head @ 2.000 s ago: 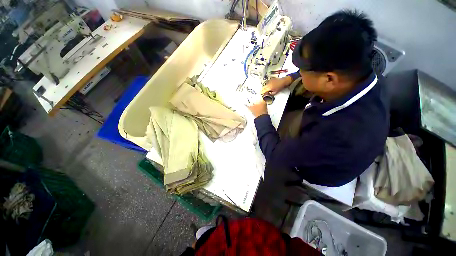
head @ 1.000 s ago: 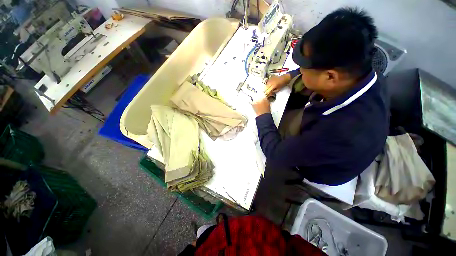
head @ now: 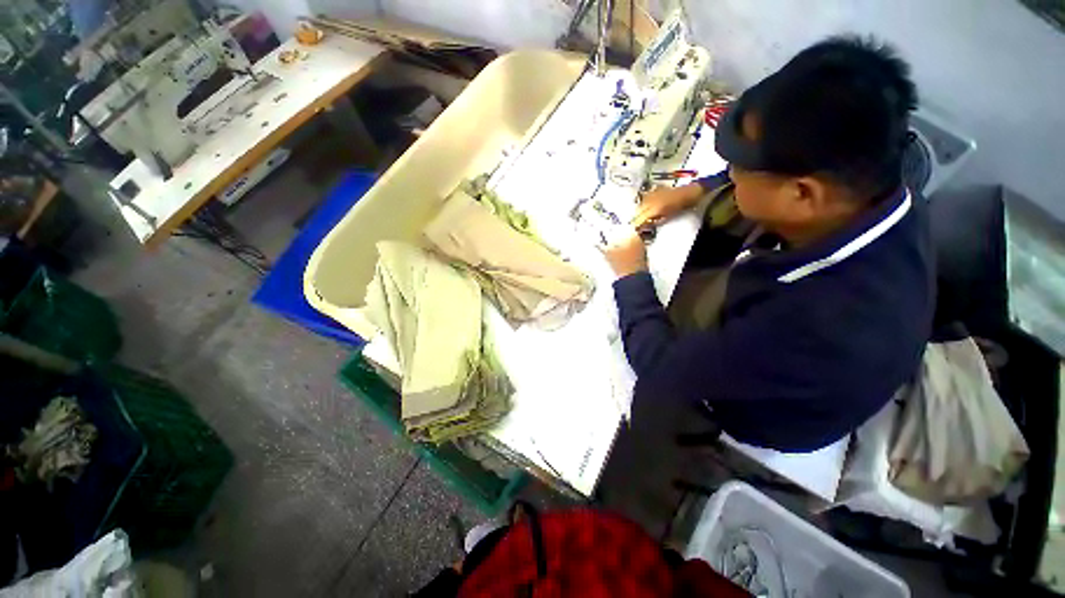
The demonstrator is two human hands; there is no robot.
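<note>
Neither of my hands is in the picture; only my red clothing shows at the bottom edge. A stack of khaki-green cut trouser panels [head: 434, 339] lies over the near left corner of the white machine table [head: 561, 403], partly over the trough's rim. A browner part-sewn khaki garment [head: 502, 251] lies beside it, reaching from the trough onto the table. A seated person in a dark top has both hands at the sewing machine [head: 662, 111], on a small piece that is mostly hidden by the fingers.
The cream trough [head: 403, 193] runs along the table's left side, with a blue crate [head: 310, 263] beside it. A green crate [head: 467, 477] is under the near corner. A white tub [head: 794, 543] stands lower right. A second sewing machine [head: 175, 99] is upper left. Green crates stand at left.
The whole view has shifted, so things sit slightly further right and lower. The neighbour's hands have moved a little at the machine. The panels lie as before.
</note>
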